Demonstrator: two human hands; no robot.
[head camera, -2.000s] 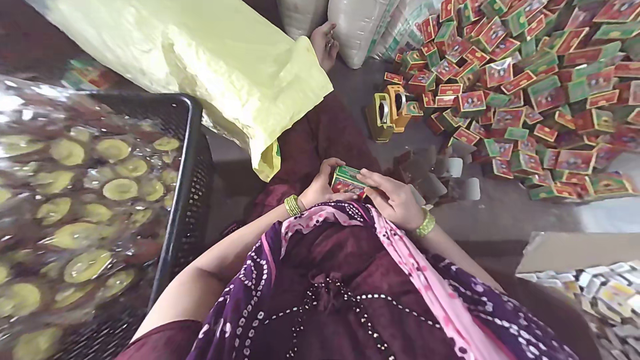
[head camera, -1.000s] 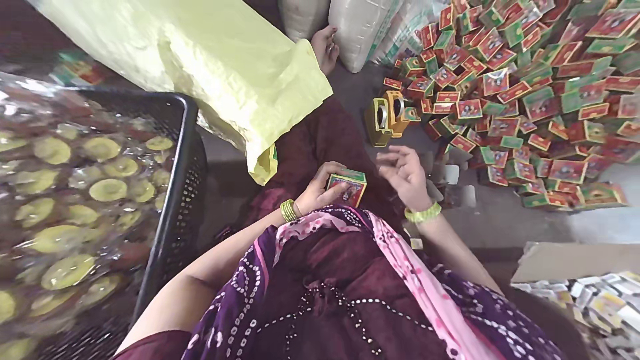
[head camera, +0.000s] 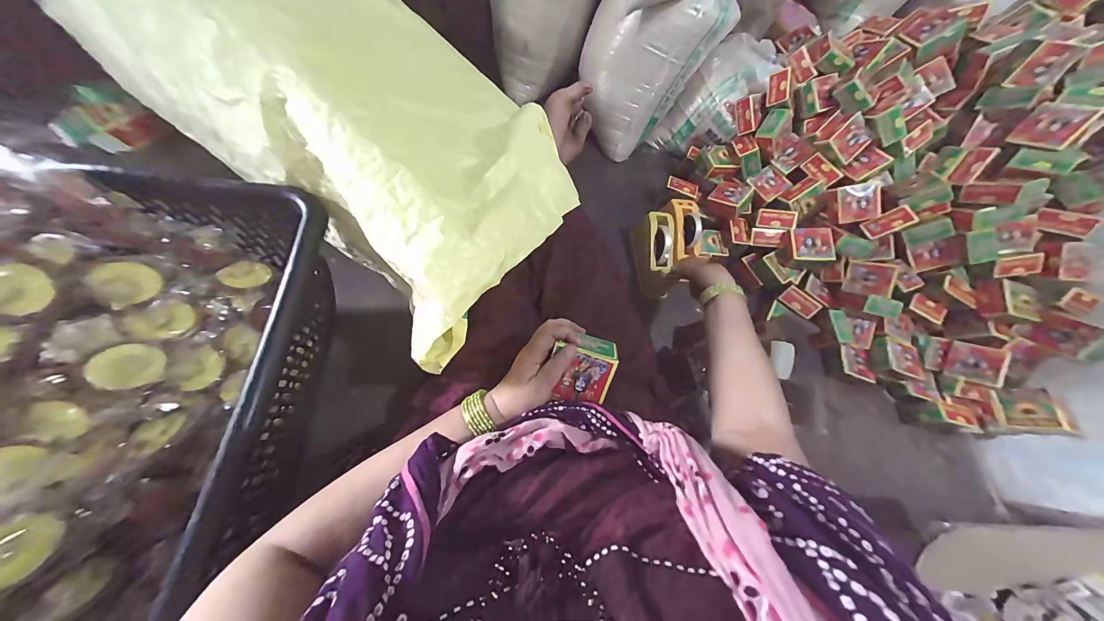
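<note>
My left hand (head camera: 536, 369), with yellow-green bangles at the wrist, is closed around a small red and green printed carton (head camera: 588, 369) above my lap. Out to the right, my right hand (head camera: 700, 278) reaches down at the near end of a yellow tape dispenser (head camera: 660, 246) on the floor; its fingers are partly hidden, so I cannot tell whether it grips anything. An orange frame with a second tape roll (head camera: 687, 226) stands right beside the dispenser. Just beyond it begins a large heap of similar red and green cartons (head camera: 862, 203).
On the left stands a black plastic crate (head camera: 306, 207) full of clear-wrapped items with round yellow-green tops (head camera: 127, 366). A big pale yellow sack (head camera: 414, 172) lies ahead, with a bare foot (head camera: 568, 121) past its edge. White sacks (head camera: 642, 69) stand behind; a cardboard box (head camera: 992, 552) is at lower right.
My right hand has moved forward and right from near the carton to the tape dispenser. My left hand keeps the carton over my lap; two seconds ago both hands were on it.
</note>
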